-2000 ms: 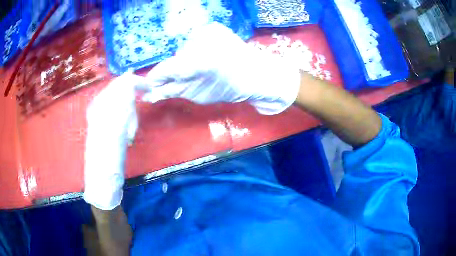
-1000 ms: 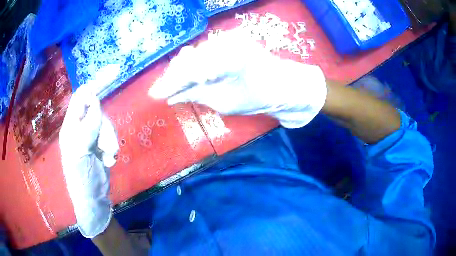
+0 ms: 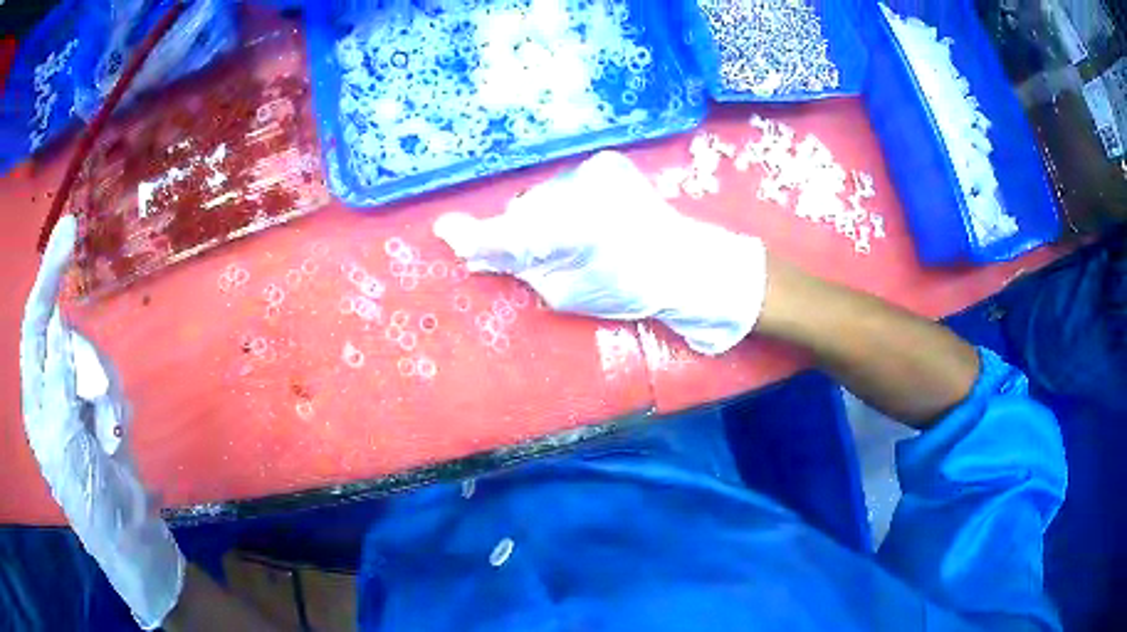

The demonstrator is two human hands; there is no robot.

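Note:
Many thin clear rings (image 3: 367, 290) lie scattered on the red-pink mat between my hands. My right hand (image 3: 606, 247), in a white glove, is over the mat right of the rings, fingertips bunched and pointing left; whether anything is between them is hidden. My left hand (image 3: 77, 426), in a white glove, is at the far left, fingers stretched up and thumb apart. A small ring-like mark shows on its palm side; I cannot tell if it is a loose ring. More rings fill the large blue tray (image 3: 519, 169) behind.
White moulded pieces (image 3: 810, 179) lie loose on the mat at right. Behind are a bin of grainy parts (image 3: 769, 47) and a long blue bin (image 3: 945, 235) of white pieces. At left are a flat tray of red-brown parts (image 3: 235, 185), a red stick (image 3: 105, 111) and a crinkled clear bag (image 3: 148, 49).
My left hand has moved left, away from the ring tray, to the mat's left side. My right hand stays near the middle. More scattered rings show between them. The whole view has shifted and turned.

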